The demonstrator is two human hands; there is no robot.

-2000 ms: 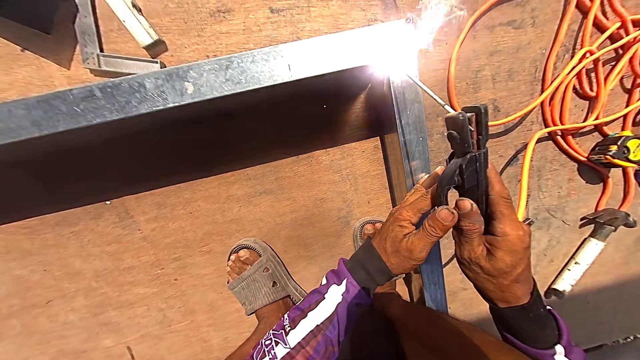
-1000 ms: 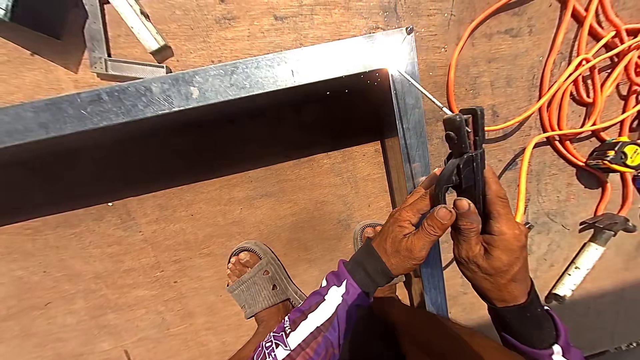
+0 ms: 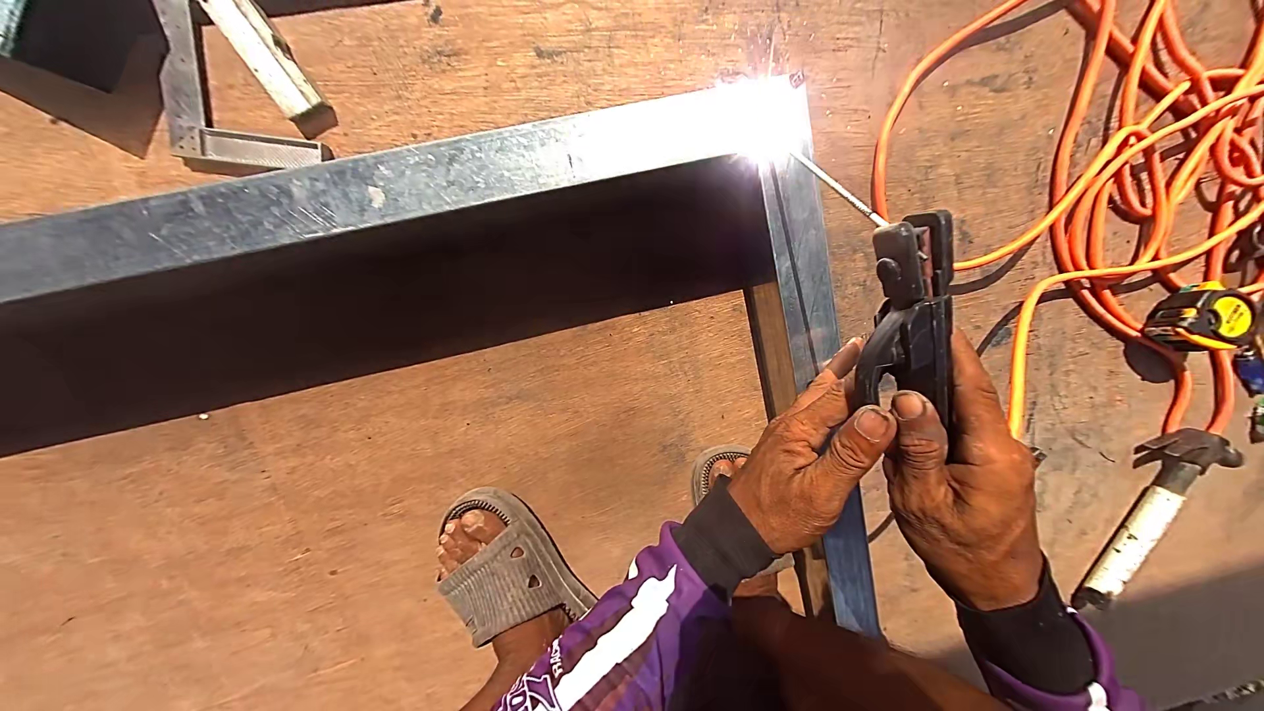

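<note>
Both my left hand and my right hand are closed around a black welding electrode holder. A thin welding rod juts from its jaws up and left to the corner of a metal frame. A bright white arc glows there and hides the rod's tip and the joint. The frame's long galvanized steel tube runs off to the left. Its shorter side tube passes down beside my left hand, with a wooden strip along its inner side.
Orange cable lies coiled at the right, with a tape measure and a claw hammer near it. A metal try square and a wood piece lie at the upper left. My sandalled foot rests on the plywood surface.
The arc glared at the corner two seconds ago, was down to a small orange glow one second ago, and is bright again now. Both hands have stayed on the holder.
</note>
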